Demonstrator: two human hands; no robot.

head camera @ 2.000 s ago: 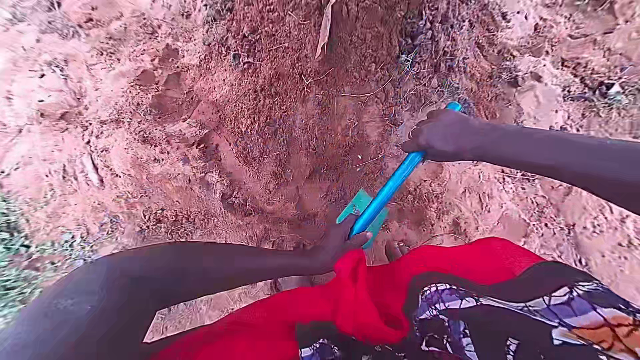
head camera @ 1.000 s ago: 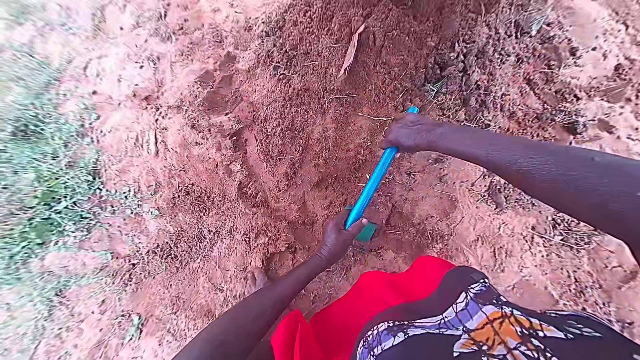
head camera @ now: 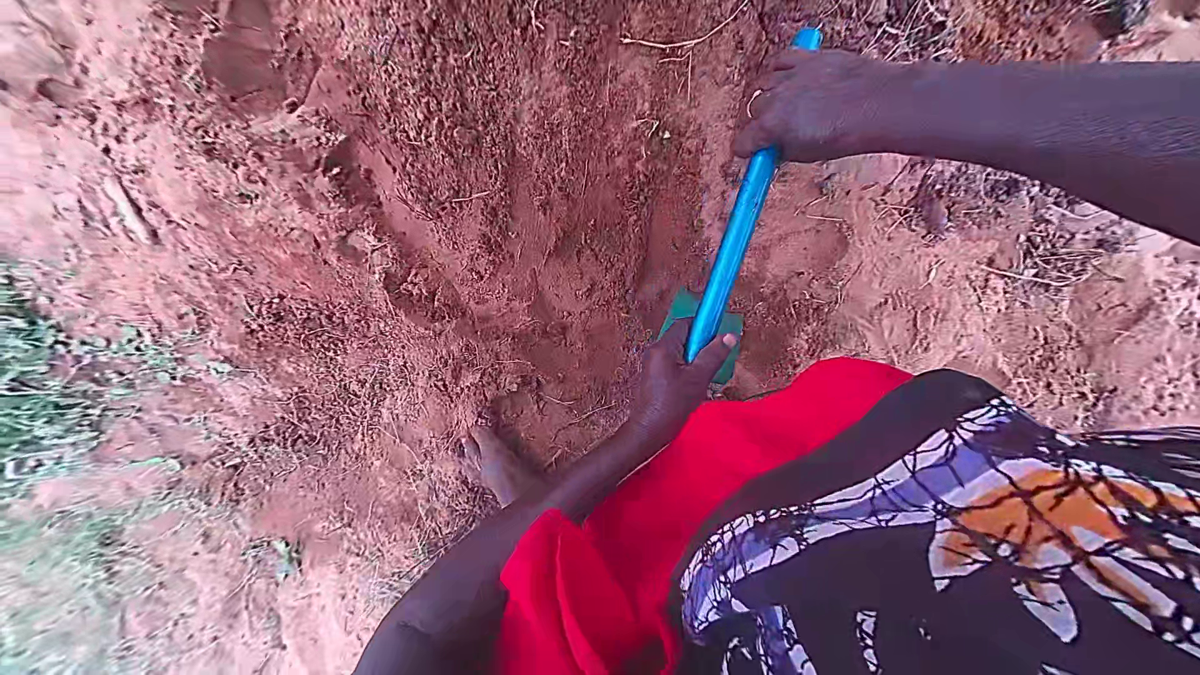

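A blue tubular handle (head camera: 733,246) slants across the view, its upper end leaning right. My right hand (head camera: 811,105) is wrapped around it near the top, with a short tip showing above the fist. Lower down, my left hand (head camera: 677,373) grips the handle close to its near end. Beneath the handle and partly behind my left hand shows a green blade-like piece (head camera: 727,352), close to the reddish soil (head camera: 525,244). How the green piece joins the handle is hidden.
A bare foot (head camera: 499,461) stands on the soil left of my left forearm. Green grass (head camera: 47,375) grows at the left edge. Dry stems (head camera: 1050,272) lie on the right. Red and patterned cloth (head camera: 769,450) covers my body at the lower right.
Both hands have stayed around the blue handle. The handle stands steeper in the view than before. The view has shifted, with less grass showing than one second ago.
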